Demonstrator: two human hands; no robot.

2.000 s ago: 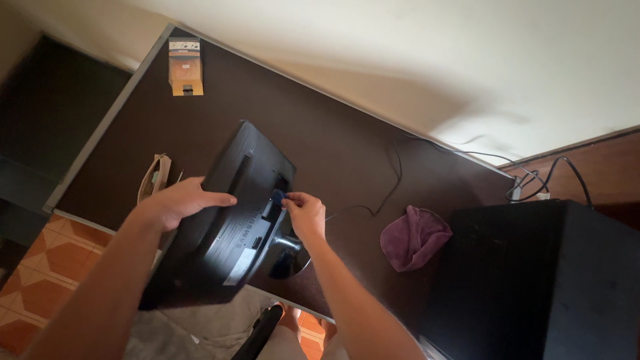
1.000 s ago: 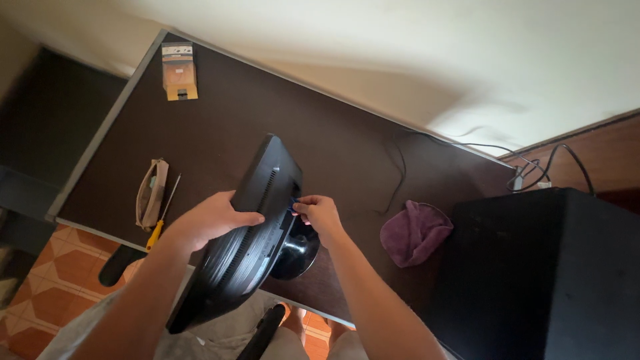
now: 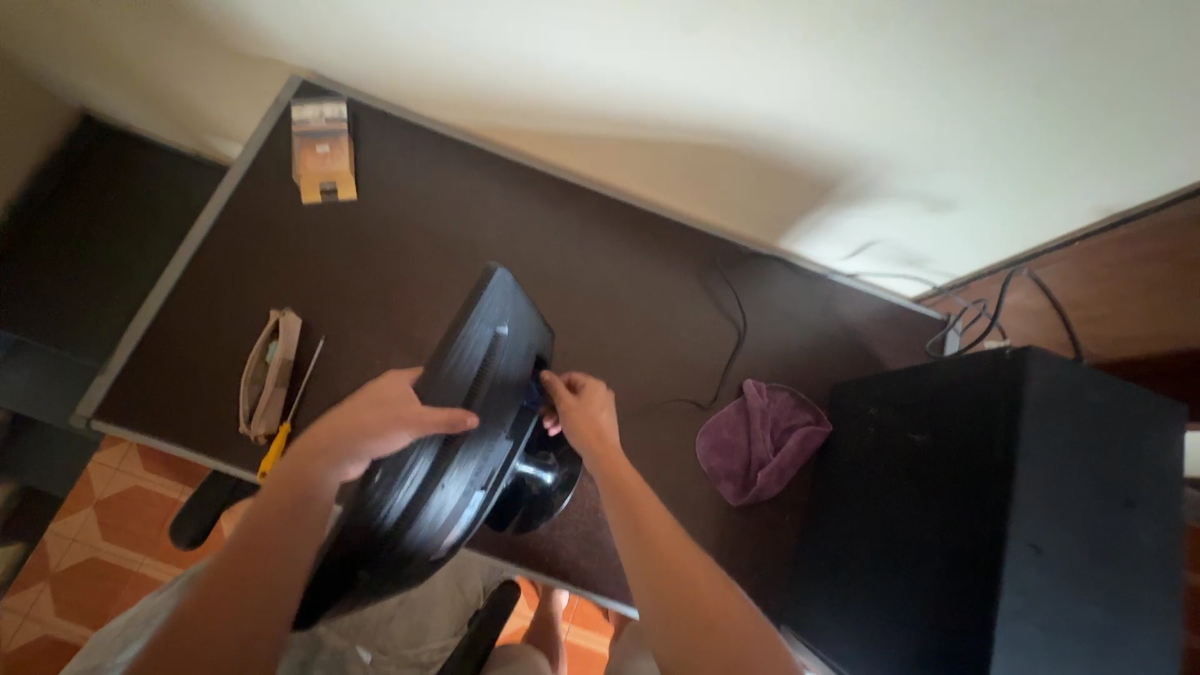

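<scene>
A black computer monitor [image 3: 441, 450] stands tilted on its round glossy base [image 3: 539, 487] near the desk's front edge, its back partly facing me. My left hand [image 3: 394, 422] grips the monitor's casing, thumb across the back and fingers hidden behind it. At the connector recess, the fingertips of my right hand [image 3: 577, 408] pinch a small blue part, perhaps a video cable plug [image 3: 534, 389]; the fingers partly cover it. A screwdriver with a yellow handle [image 3: 274, 452] lies left of my left hand, beside an unzipped beige pouch [image 3: 270, 375].
On the dark desk [image 3: 450, 216] are a small orange-brown box [image 3: 323, 155] at the far left corner and a crumpled purple cloth [image 3: 761, 441]. A large black cabinet or case [image 3: 919, 487] stands at the right, with black cables [image 3: 998, 309] behind it. Chair armrests [image 3: 483, 633] border the front edge.
The monitor has turned so its back shows more edge-on, and both hands have moved with it. My right hand stays at the recess. The screwdriver, hidden two seconds ago, is in view.
</scene>
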